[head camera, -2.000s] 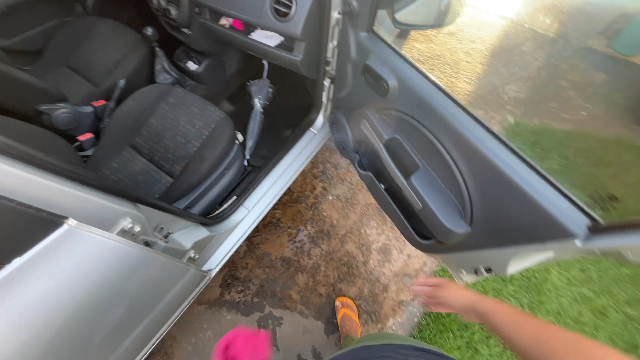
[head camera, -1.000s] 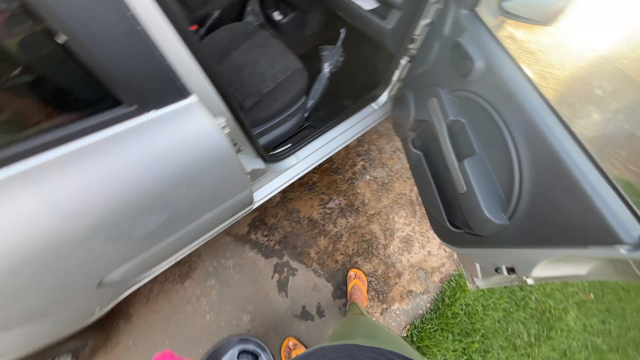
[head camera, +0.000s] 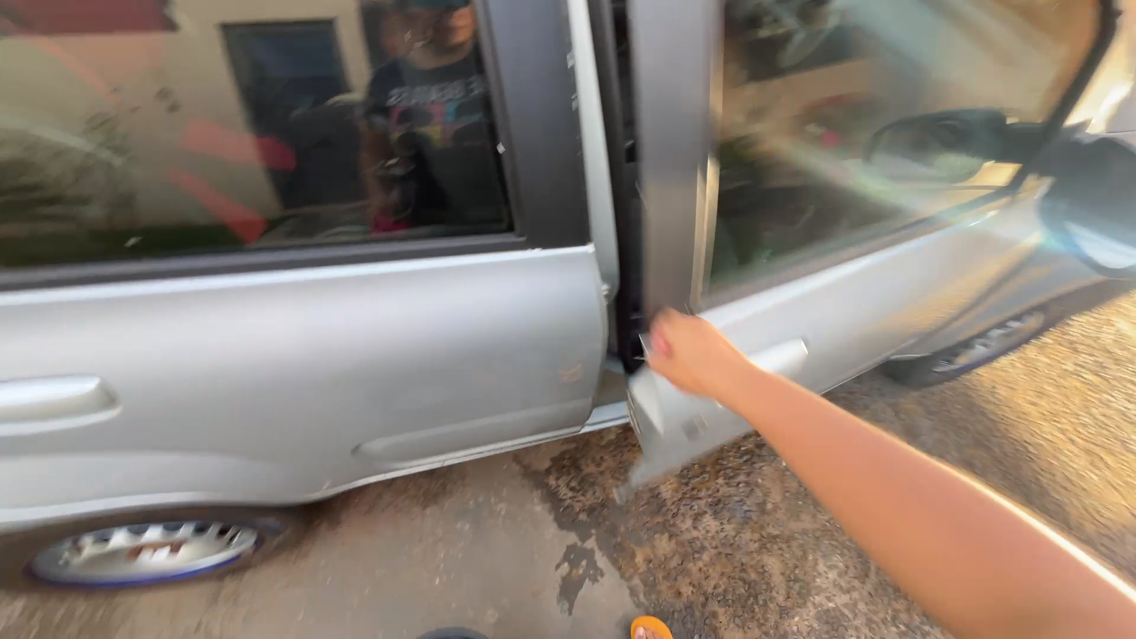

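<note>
My right hand (head camera: 688, 353) is curled at the rear edge of the silver front car door (head camera: 852, 293), just below its window frame and left of the outer handle (head camera: 783, 357). Its fingers go round the edge and are partly hidden; motion blurs the door. A narrow gap separates this door from the shut rear door (head camera: 461, 346). My left hand is out of view; only a dim reflection of a person shows in the rear window (head camera: 266, 133).
The side mirror (head camera: 1096, 204) juts out at the right. Below are the rear wheel (head camera: 151, 552), the front wheel (head camera: 990, 346) and wet, stained concrete (head camera: 461, 550). An orange flip-flop (head camera: 650, 627) and a dark rounded rim (head camera: 451, 634) show at the bottom edge.
The front door stood wide open and has swung nearly to the car body. My right hand, near the grass at first, is now on the door's edge. The view has turned along the car's side.
</note>
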